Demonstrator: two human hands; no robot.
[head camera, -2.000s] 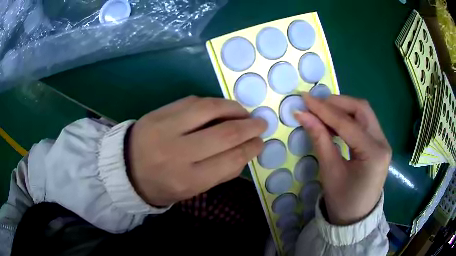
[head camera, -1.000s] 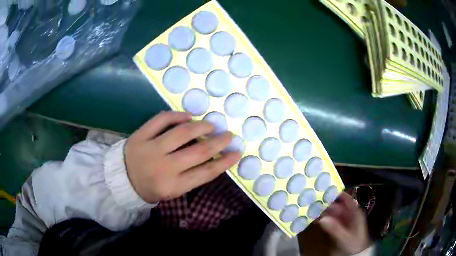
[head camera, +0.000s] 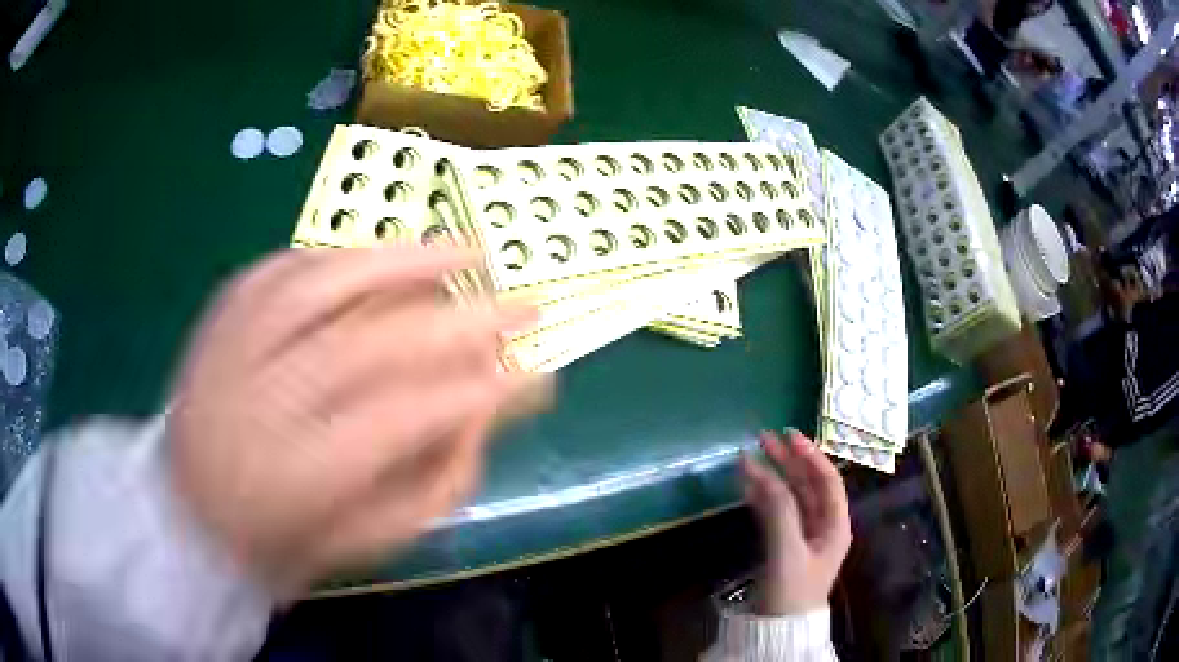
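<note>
My left hand (head camera: 343, 401) is large and blurred. Its fingertips are over the left end of a fanned stack of yellow die-cut sheets (head camera: 647, 213) with rows of round holes; I cannot tell if it grips one. My right hand (head camera: 802, 517) is at the table's front edge, fingers apart, with nothing visible in it. Its fingertips are close to the lower end of a stack of filled sheets (head camera: 864, 310) covered with pale discs.
An open cardboard box (head camera: 559, 65) holds yellow rings (head camera: 453, 52). Loose whitish discs (head camera: 285, 141) and a clear plastic bag (head camera: 26, 369) are at left. Another stack of holed sheets (head camera: 944, 220) stands at right beside white round items (head camera: 1034, 252). A person's dark sleeve (head camera: 1151, 369) shows far right.
The view has swung right. The filled sheet that lay under my left hand is no longer there. My left hand is now at the unfilled stack and my right hand beside the filled stack.
</note>
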